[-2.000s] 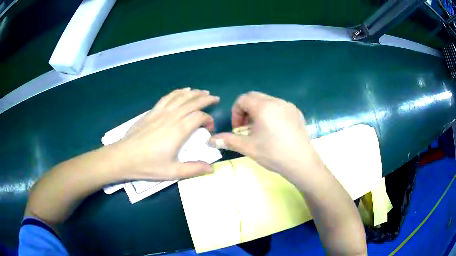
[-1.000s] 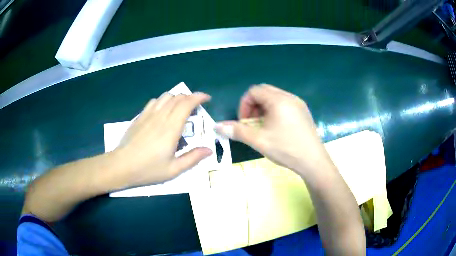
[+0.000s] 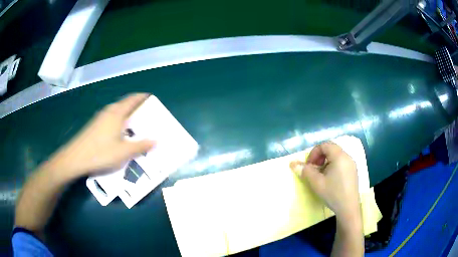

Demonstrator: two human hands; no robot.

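Observation:
White hang-tab boxes with dark printed shapes lie overlapping on the dark-green worktop at centre left. My left hand is blurred and rests on or grips their left side, thumb over the printed face; its fingertips at the far edge are hard to make out. A long pale-yellow to white stack of sticker sheets lies at lower right. My right hand is over the right part of the stack, thumb and forefinger pinched around a small yellowish piece, possibly part of a sheet. No sticker can be made out.
A white side rail runs behind the worktop. A thick white bar angles across the belt at upper left, with white boxes beyond it. A grey bracket is bolted on at upper right. Yellow waste liner hangs at the right edge.
My right hand has moved right and down, away from the boxes and over the sheets. My left hand and the boxes have shifted left, and the boxes are turned differently. White boxes now show at far left.

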